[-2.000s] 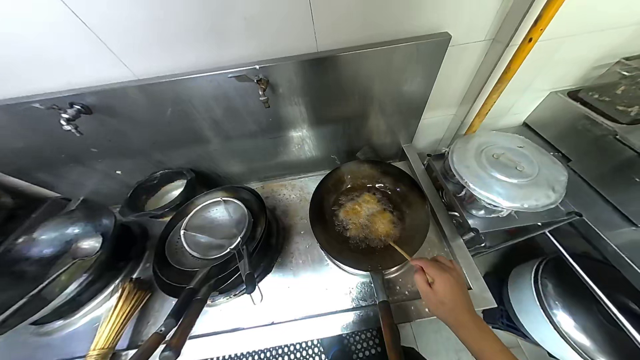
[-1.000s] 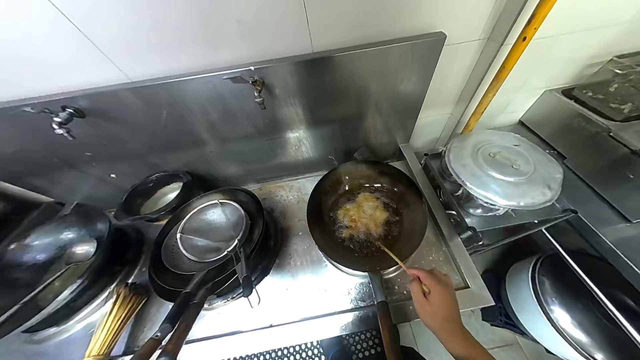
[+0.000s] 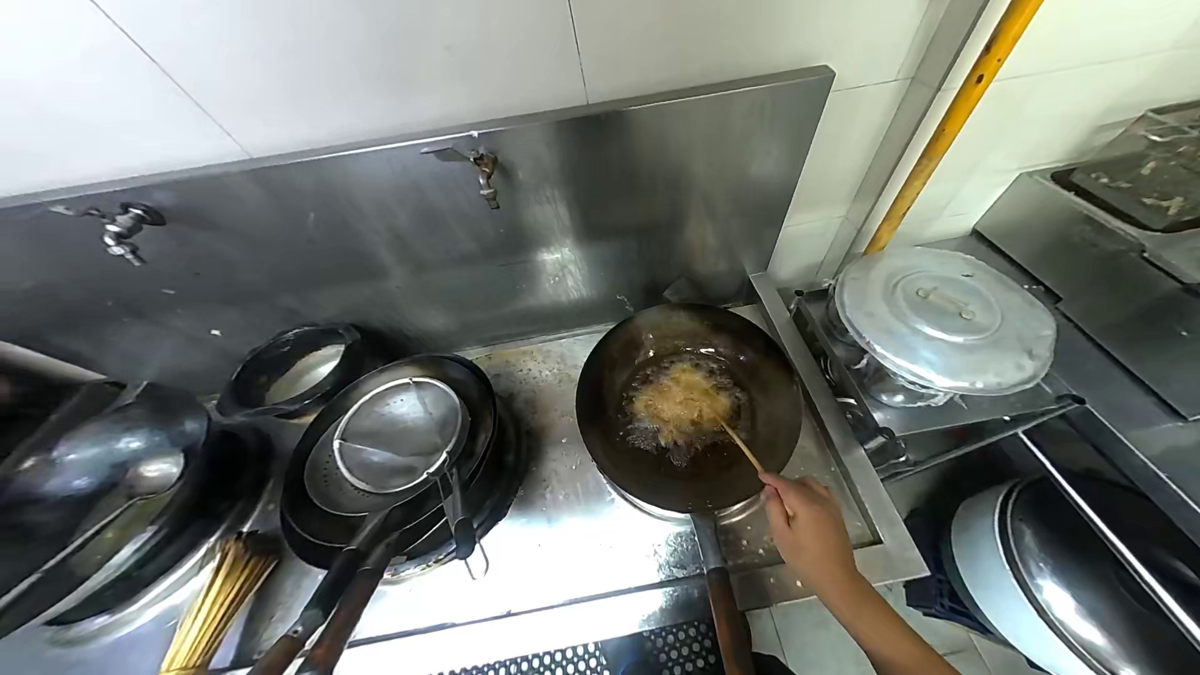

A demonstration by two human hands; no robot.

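Observation:
My right hand grips the end of wooden chopsticks over the right rim of a dark wok. The tips of the chopsticks reach into golden food, which lies amid bubbling oil at the wok's centre. The wok's wooden handle points toward me. To the left, a round fine-mesh strainer rests on a perforated ladle and stacked dark pans. My left hand is out of the picture.
A bamboo whisk brush stands at lower left beside a large wok with a metal ladle. Two taps jut from the steel backsplash. A lidded aluminium pot stands at right, above a rice cooker. A yellow pole leans behind.
My right hand has stayed at the wok's right side with the chopsticks, shifting only slightly. The tips have moved a little about the food, whose clump has changed shape.

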